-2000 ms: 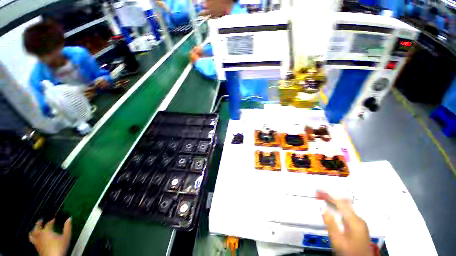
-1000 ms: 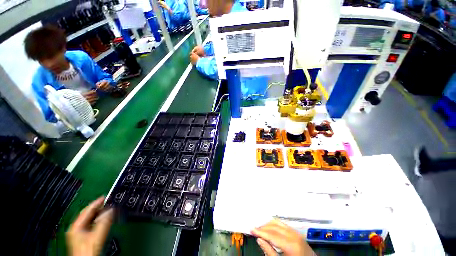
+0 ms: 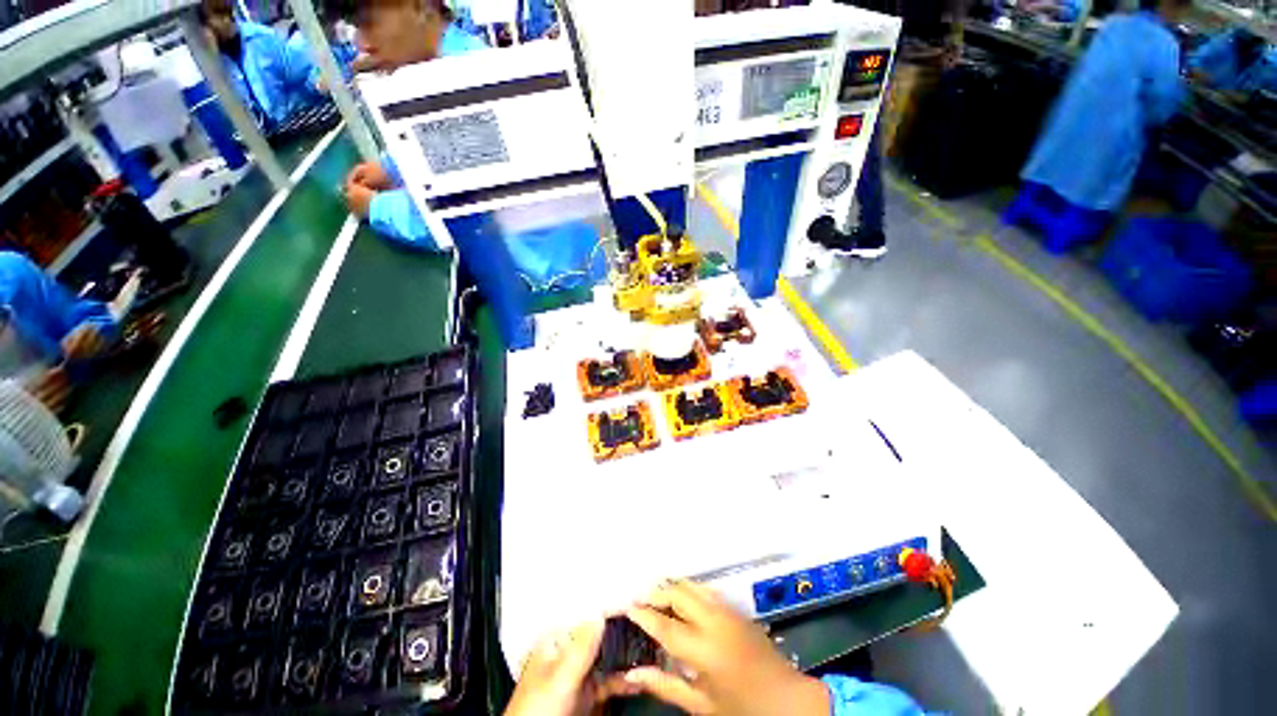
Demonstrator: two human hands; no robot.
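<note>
My left hand (image 3: 560, 674) and my right hand (image 3: 712, 648) meet at the machine table's near edge, around a small black part (image 3: 626, 646), seemingly a plastic housing; the fingers hide most of it. Orange fixtures with dark centres stand in two rows on the white table (image 3: 672, 511); one is the front left fixture (image 3: 620, 430). The gold hot-press head (image 3: 658, 287) is down, its pale cylinder over the middle fixture of the back row (image 3: 677, 367). The black blister tray (image 3: 353, 427) lies left of the table, with housings in many nearer pockets.
Small loose black parts (image 3: 538, 402) lie on the table's left. The blue control strip (image 3: 840, 574) and red knob (image 3: 917, 562) are at the near edge. A white side board (image 3: 1036, 518) is on the right. The green conveyor (image 3: 154, 490) runs left. People in blue sit beyond.
The view has turned right. The press head has come down over a fixture since the oldest frame. My hands, apart before, have come together around a black part.
</note>
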